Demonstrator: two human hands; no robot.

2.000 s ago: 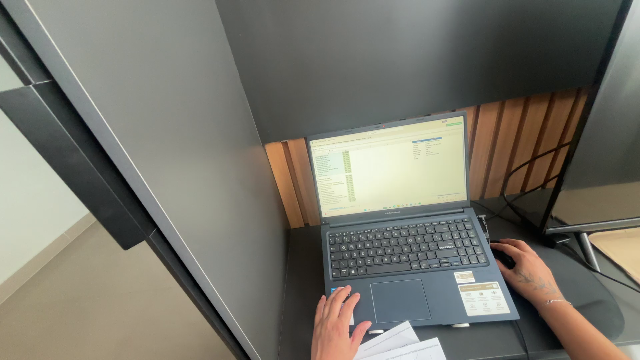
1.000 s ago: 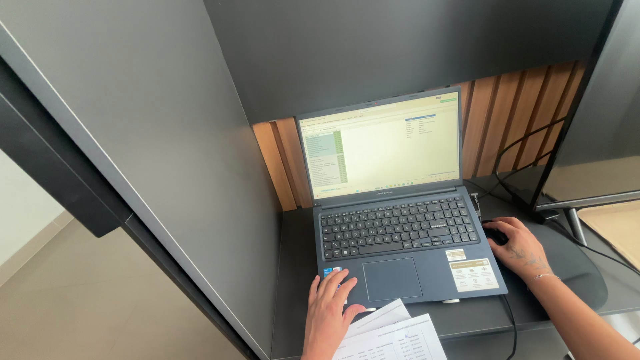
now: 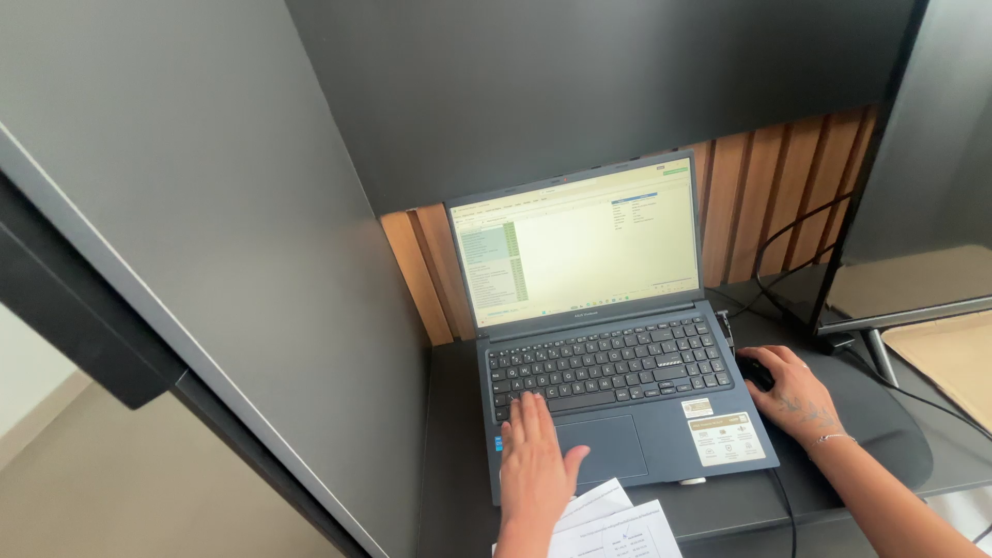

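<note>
An ASUS laptop [image 3: 597, 434] stands unfolded on a dark desk, its screen showing a spreadsheet. My left hand [image 3: 535, 465] lies flat over the lower left of the keyboard and the palm rest, fingers extended and holding nothing. Around a black computer mouse [image 3: 756, 373], to the right of the laptop, my right hand [image 3: 798, 399] is curled; its palm hides part of the mouse. A dark mouse pad [image 3: 891, 446] extends beneath and beyond that hand. Printed paper sheets [image 3: 632, 535] lie partly under my left forearm, at the laptop's front edge.
A grey cabinet panel [image 3: 256, 232] rises close on the left. Behind the laptop are wooden slats [image 3: 725, 209] below a dark panel. At the right stands a monitor [image 3: 922, 186] with black cables [image 3: 783, 232] beside it, and a tan folder or sheet [image 3: 949, 356] in front.
My left hand has moved up from the laptop's front left corner onto the lower left keys, its fingers now straighter. The right hand stays at the mouse. The spreadsheet's displayed content has shifted.
</note>
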